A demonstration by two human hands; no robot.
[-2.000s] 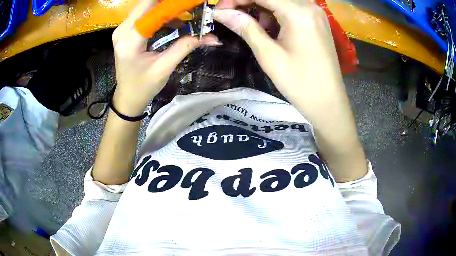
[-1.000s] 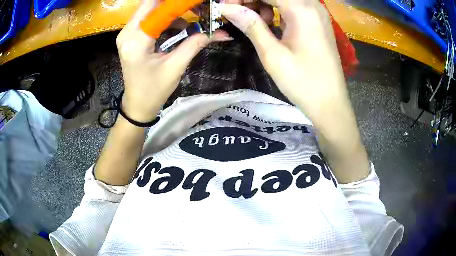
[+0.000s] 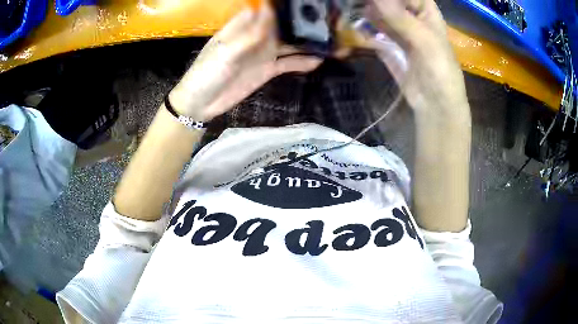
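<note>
My left hand (image 3: 244, 63) holds a black camera housing (image 3: 308, 20) at the top edge of the picture, thumb below it. The housing shows a grey face with a dark round opening; its top is cut off. My right hand (image 3: 415, 47) is just right of the housing, blurred and partly cut off, with its fingers around a small shiny part (image 3: 366, 26) that I cannot make out clearly. A thin pale cable lead (image 3: 380, 119) hangs from my right hand and curves down to the left across the shirt front.
The yellow-orange bench edge (image 3: 120, 28) runs across the top. Blue trays stand at the upper left (image 3: 24, 25) and upper right (image 3: 539, 38). A bundle of thin leads (image 3: 566, 95) hangs at the right edge. Light blue cloth (image 3: 35, 171) is at the left, above the speckled floor.
The held unit has turned, so its face with the round opening shows. Both hands have moved right. The pale lead now hangs in view, and the red item is no longer visible.
</note>
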